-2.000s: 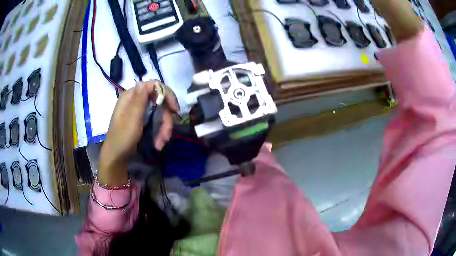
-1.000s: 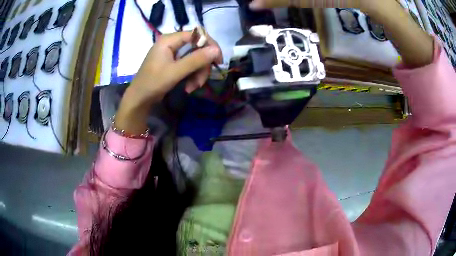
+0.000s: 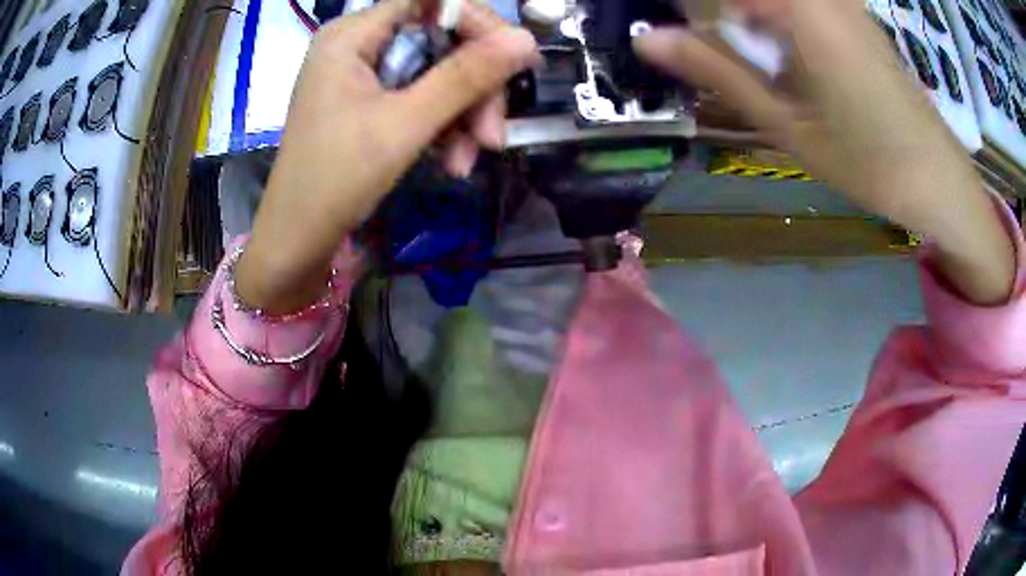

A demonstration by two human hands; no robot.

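My left hand (image 3: 377, 124) is at the upper left of centre, thumb and fingers pinching a small pale connector (image 3: 450, 14) near the top edge. A small silvery piece (image 3: 407, 56) shows between its fingers; I cannot tell what it is. The test fixture (image 3: 596, 169) is right of it, with a green patch and a white frame (image 3: 596, 104) partly covered by a black part (image 3: 632, 56). My right hand (image 3: 788, 107) is blurred, fingertips at the black part; whether it grips it is unclear.
Foam trays with rows of round units stand at the left (image 3: 34, 135) and upper right (image 3: 990, 124). A black rod (image 3: 540, 260) and a blue cloth or bag (image 3: 450, 242) are below the fixture. A blue-edged work surface (image 3: 276, 79) shows at the upper left.
My right hand has come back from the upper right tray area to the fixture. A black part now covers much of the white frame. My left hand still pinches the connector. The view has shifted.
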